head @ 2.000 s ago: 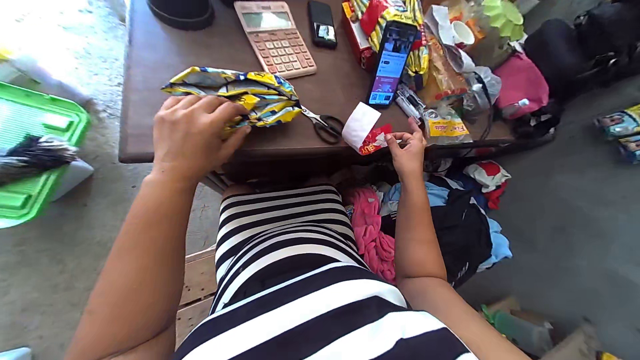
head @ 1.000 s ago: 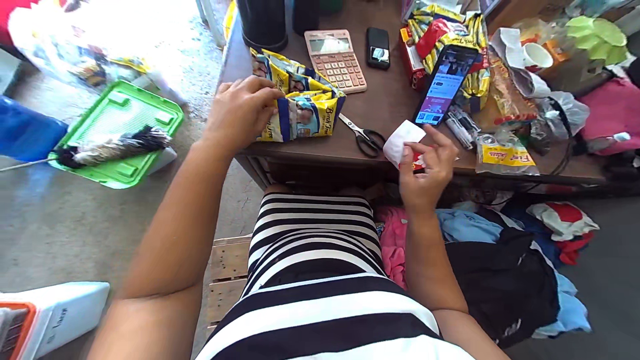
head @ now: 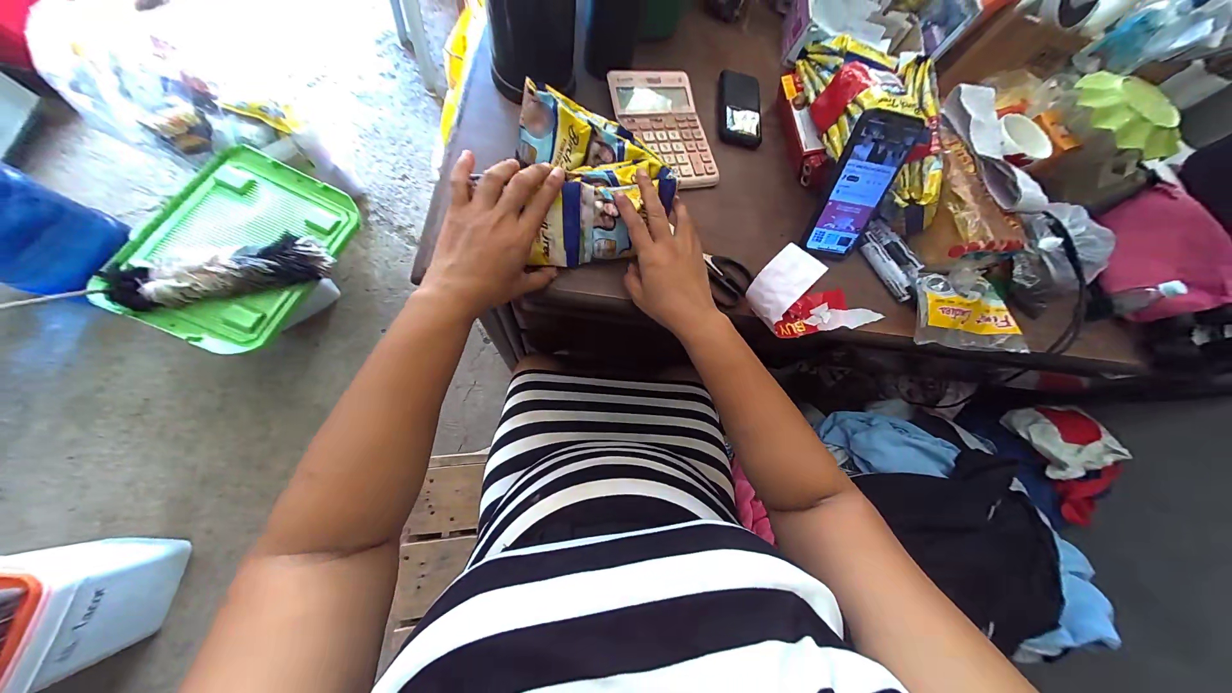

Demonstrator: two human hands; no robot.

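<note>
Yellow and blue printed sachets (head: 597,217) lie in a strip or stack at the table's near left edge. My left hand (head: 496,226) rests on their left side, fingers spread, and my right hand (head: 669,260) presses on their right side. Black-handled scissors (head: 729,279) lie just right of my right hand, partly hidden by it. Beside them is a white paper piece (head: 787,281) with a torn red wrapper (head: 810,315). Behind the sachets is a pink calculator (head: 669,125).
On the brown table (head: 751,202) are a small black phone (head: 739,108), a lit smartphone (head: 866,183), more yellow sachets (head: 871,87), pens (head: 890,260) and a clear packet (head: 970,313). A dark cylindrical container (head: 532,43) stands at the back left. Clothes (head: 953,539) lie below, right.
My right hand has left the white paper and red wrapper and moved left onto the sachets. My left hand stays on the sachets, which now lie flatter than two seconds ago.
</note>
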